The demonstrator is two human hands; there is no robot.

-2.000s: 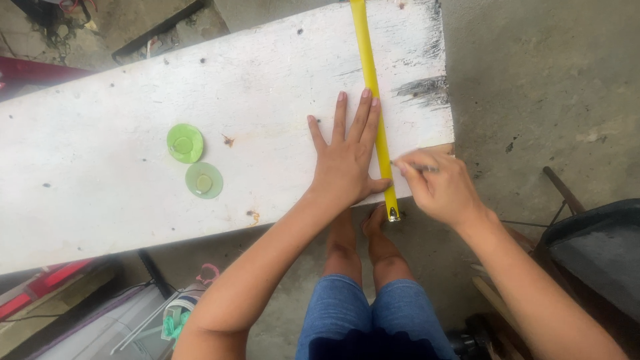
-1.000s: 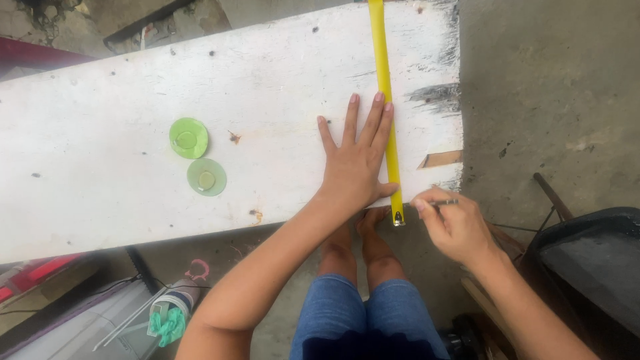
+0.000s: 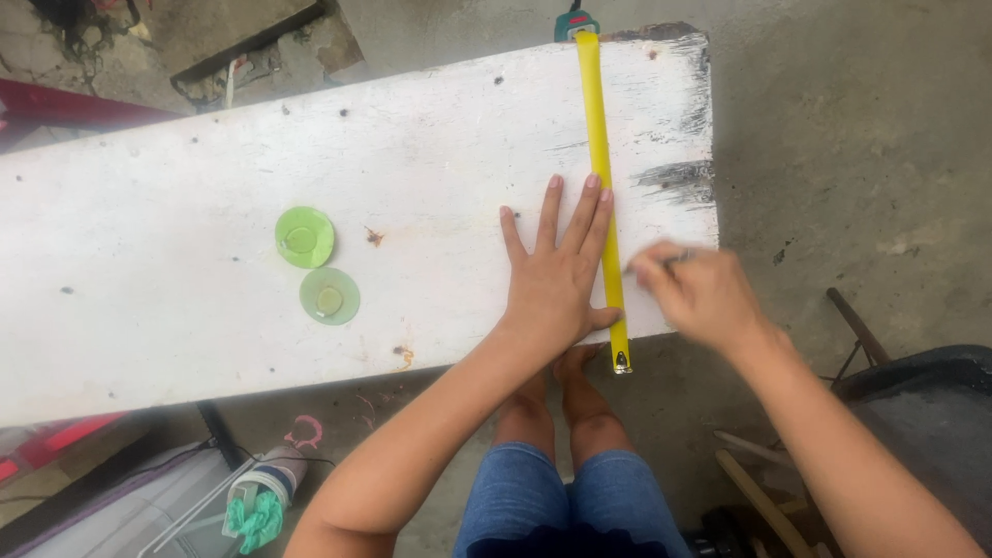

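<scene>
A yellow tape measure blade lies across a white-painted wooden board. Its green case is at the board's far edge, and the metal hook extends past the near edge. My left hand lies flat with fingers spread, its fingertips and thumb pressing on the blade. Just right of the blade, my right hand is curled around a small thin tool, blurred and mostly hidden. Two round green discs, one bright and one paler, rest side by side left of my left hand.
At the lower right stand a dark chair-like object and wooden sticks. A container with green cloth is at the lower left. The board's right end has dark worn patches. Concrete floor surrounds it.
My right hand has moved from the board's near edge to above the board beside the blade. The tape case has come into view at the far edge. My left hand stays on the blade.
</scene>
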